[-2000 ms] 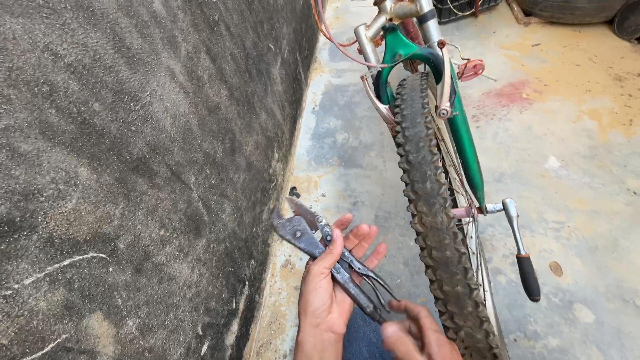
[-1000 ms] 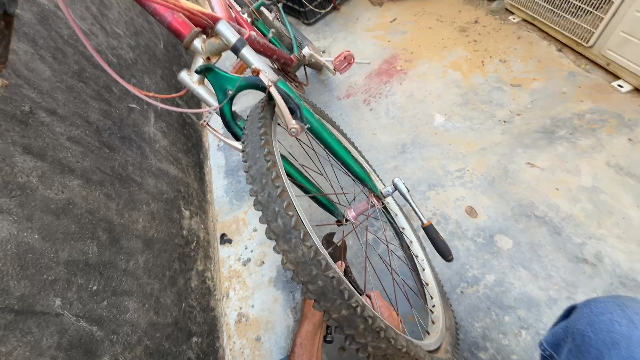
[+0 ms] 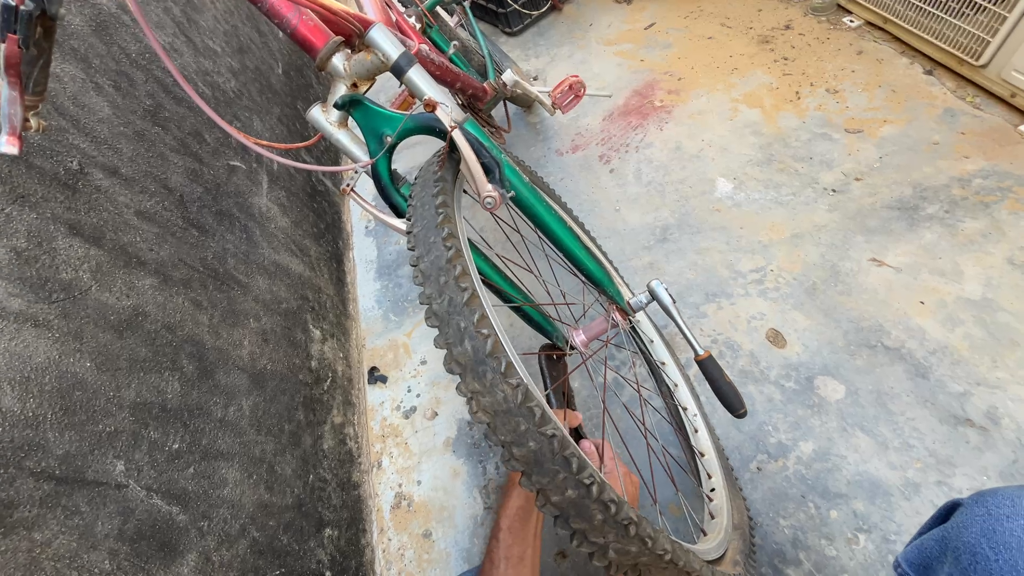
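A bicycle's front wheel point(image 3: 496, 400) with a knobby tire stands in a green fork point(image 3: 552, 216). Seen through its spokes, the dark locking pliers point(image 3: 556, 380) are up against the axle end on the wall side. Fingers of my left hand point(image 3: 568, 418) wrap the pliers; the tire hides much of that hand, with its forearm below. Lower on the handles, what appears to be my right hand point(image 3: 612, 472) shows through the spokes, its grip unclear. A ratchet wrench point(image 3: 676, 316) with a black handle sits on the opposite axle end, untouched by either hand.
A rough dark wall point(image 3: 176, 336) runs along the left. Behind the fork are the red frame point(image 3: 300, 24), a red pedal point(image 3: 567, 94) and a black crate point(image 3: 508, 14). A pale slatted unit point(image 3: 952, 24) stands at top right. My jeans-covered knee point(image 3: 968, 536) is at lower right.
The pliers, earlier held in front of the tire, have moved behind the wheel to the axle end, with my left hand on them. The view has shifted clearly.
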